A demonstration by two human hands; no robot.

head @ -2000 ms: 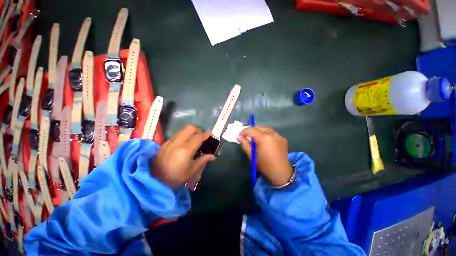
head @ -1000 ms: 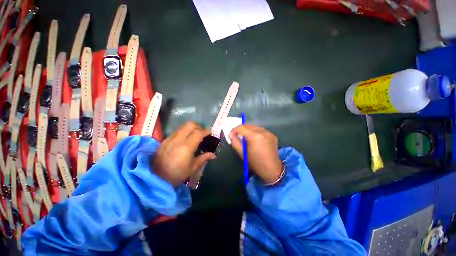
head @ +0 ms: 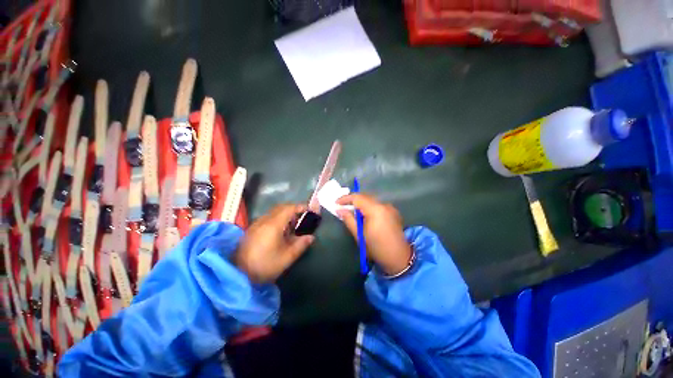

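My left hand (head: pixel 273 242) holds a smartwatch (head: pixel 307 223) by its dark case between thumb and fingers. Its pale pink strap (head: pixel 329 168) points up and away from me; the lower strap is mostly hidden by the hand. My right hand (head: pixel 378 230) pinches a crumpled white cloth or tissue (head: pixel 332 196) at the strap's lower end beside the case. The same hand also holds a slim blue stick tool (head: pixel 360 240), roughly upright in view. Whether the cloth presses on the watch is hard to tell.
Red trays of watches (head: pixel 223 151) fill the left side. A paper sheet (head: pixel 328 55) and red trays (head: pixel 502 23) lie ahead. At right are a blue cap (head: pixel 430 155), white bottle (head: pixel 550 140), yellowish brush (head: pixel 542 225), black fan-like fixture (head: pixel 606 210) and blue bin (head: pixel 539 325).
The camera view has tilted and shifted, showing more of the far side. The watch appears tilted and more edge-on in my left hand. My right hand still holds cloth and tool beside it.
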